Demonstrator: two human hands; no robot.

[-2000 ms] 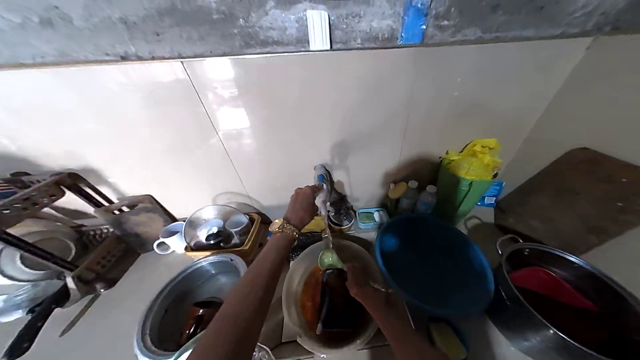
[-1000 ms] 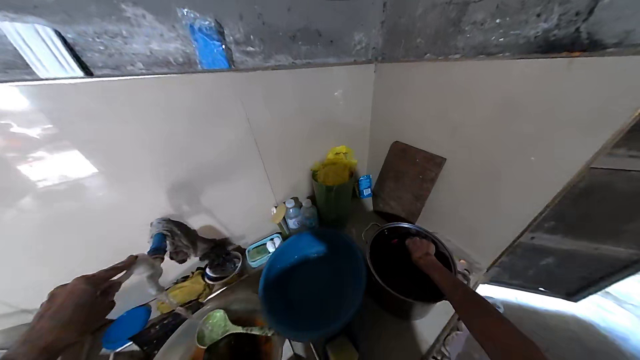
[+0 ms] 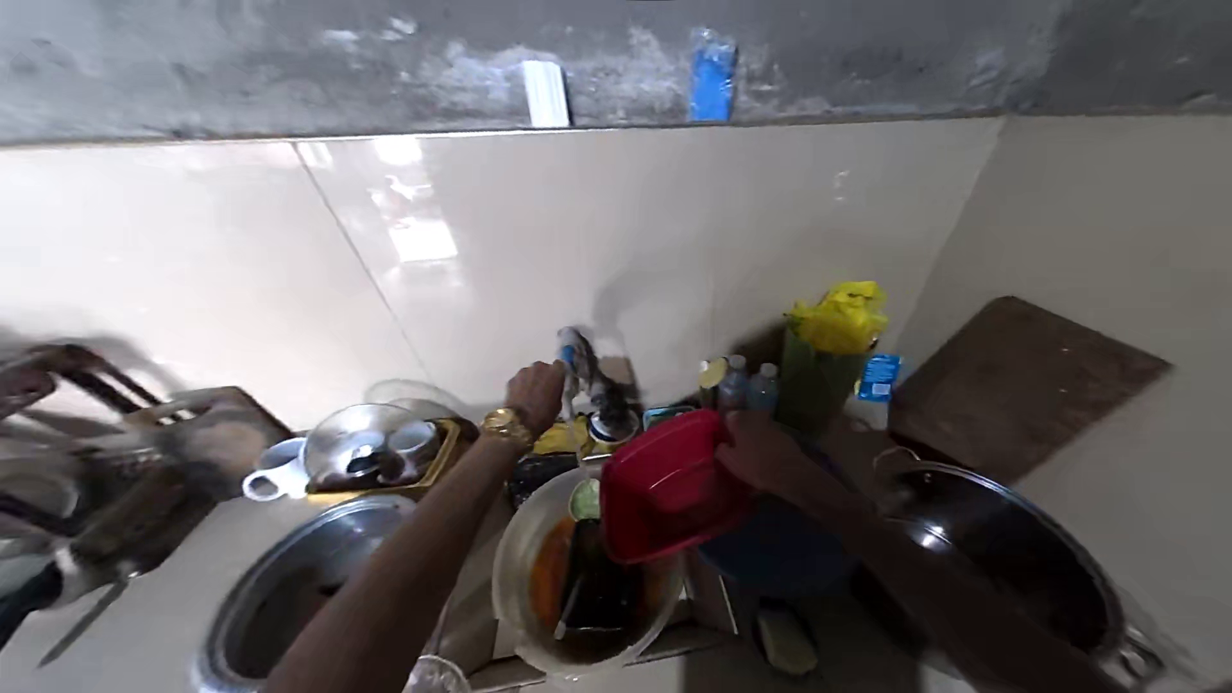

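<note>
My left hand (image 3: 536,393), with a gold-coloured watch (image 3: 507,426) at the wrist, is at the wall faucet (image 3: 570,358); its fingers are partly hidden, so its hold is unclear. My right hand (image 3: 760,450) grips the rim of a red plastic basin (image 3: 669,486), tilted so its inside shows. Below and left of it sits a pale round tub (image 3: 513,568) with reddish-brown liquid, a dark container (image 3: 602,587) and a green ladle (image 3: 584,500). Behind the red basin and my right forearm is a blue basin (image 3: 770,549), partly hidden.
A large metal pot (image 3: 1020,549) stands at right, a metal basin (image 3: 260,577) at left. Along the wall are a glass lid (image 3: 351,433), a white mug (image 3: 279,472), small bottles (image 3: 762,385) and a yellow plastic bag (image 3: 842,318). A brown board (image 3: 1025,385) leans on the right wall.
My right hand has come out of the large pot at right and now holds the red basin near the pale tub. The view has swung back left.
</note>
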